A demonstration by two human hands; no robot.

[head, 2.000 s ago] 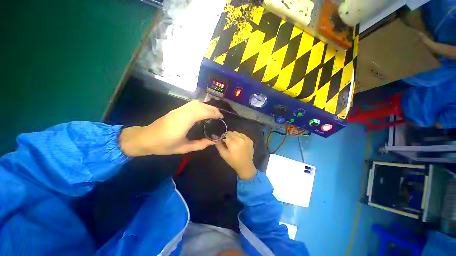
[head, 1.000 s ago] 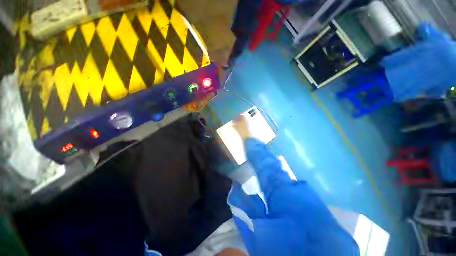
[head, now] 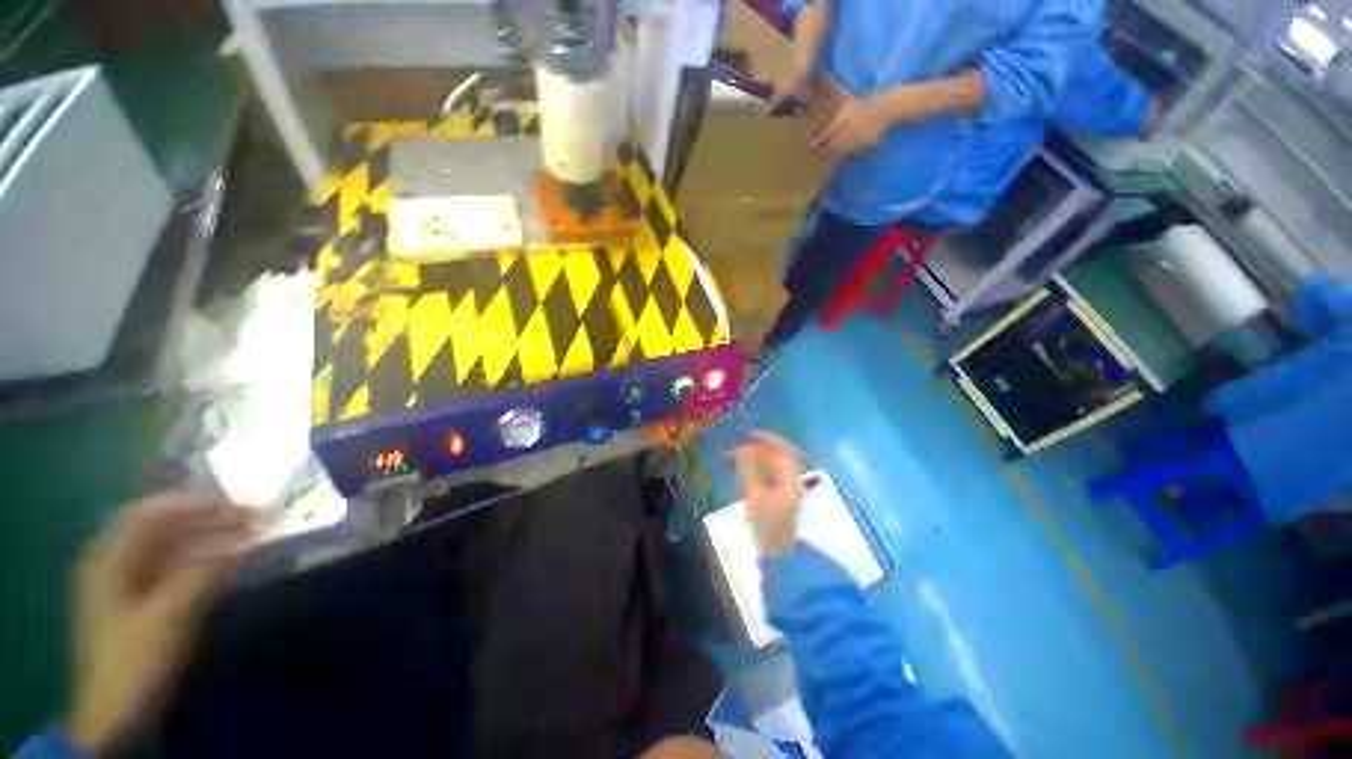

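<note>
My right hand [head: 770, 482] is over the upper part of the white tray [head: 838, 537] at low right, fingers bent; whether it holds a small part cannot be told. My left hand [head: 156, 586] is blurred at the lower left, near the crumpled clear plastic [head: 267, 393]; its grip cannot be made out. The press bed [head: 489, 319], yellow and black, stands in front of me, with a pale cylinder [head: 572, 126] above the orange-brown fixture [head: 590, 223]. A white block [head: 455, 224] lies on the grey plate left of the fixture.
The control panel [head: 534, 426] runs along the press front. A large white box [head: 82, 208] is at far left. Brown cardboard [head: 741, 193] is right of the press. A person in a blue smock [head: 927, 111] stands behind it. Red stool [head: 882, 274] and blue stool [head: 1179, 489] are at right.
The view has swung right, then back up to show the whole press. My hands, together on a dark ring two seconds ago, are now apart. My left hand has come back into view at lower left.
</note>
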